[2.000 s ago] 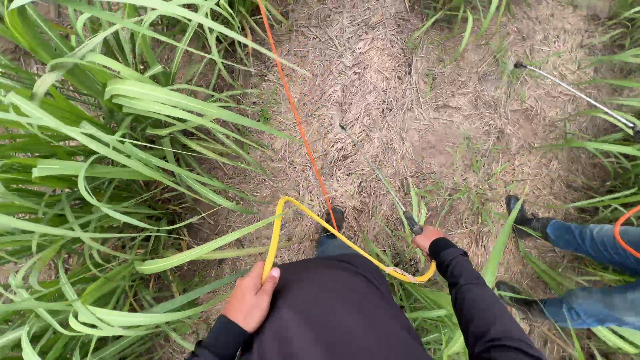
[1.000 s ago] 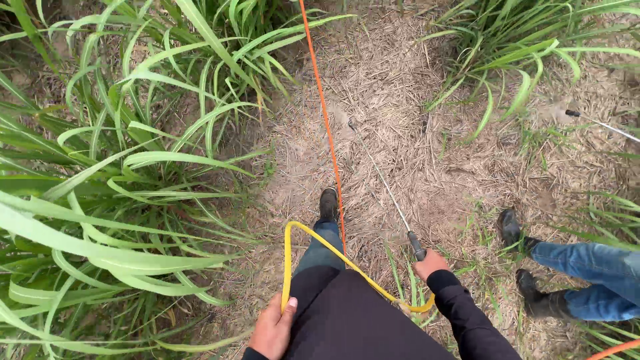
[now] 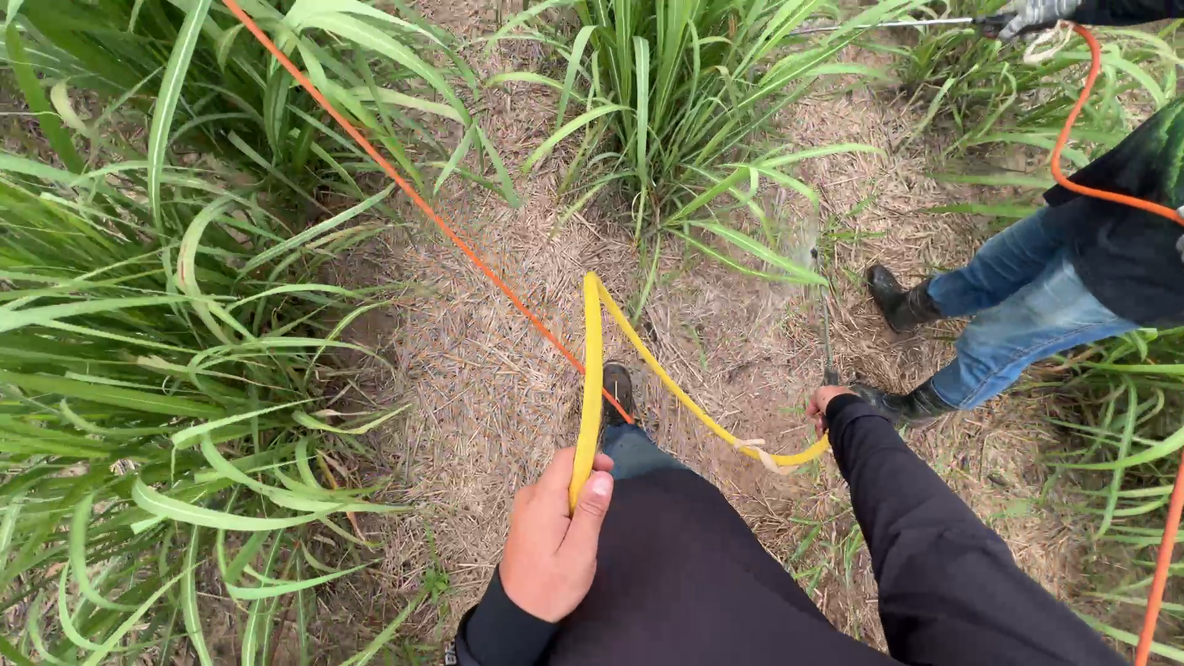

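Observation:
My left hand (image 3: 558, 536), low in the centre, is closed around a yellow hose (image 3: 590, 388). From there the hose rises to a sharp bend and runs down right to my right hand (image 3: 823, 407), with a pale tie (image 3: 760, 451) round it near that end. My right hand grips the dark handle (image 3: 831, 377) of a thin spray wand (image 3: 825, 319), which points away from me over the ground; the fingers are partly hidden by the sleeve. A faint mist seems to show near the wand's tip.
An orange hose (image 3: 444, 231) crosses diagonally to my boot (image 3: 618, 388). Tall grass-like plants (image 3: 185, 370) stand at left, and another clump (image 3: 647, 120) ahead. At right stands a person in jeans (image 3: 1036, 314), whose gloved hand (image 3: 1036, 14) holds another wand with an orange hose (image 3: 1073, 139). Straw litters the ground.
My right hand has swung the wand to the right, close to the other person's boots. The yellow hose is stretched wider between my hands. The view has shifted, bringing more of the co-worker in.

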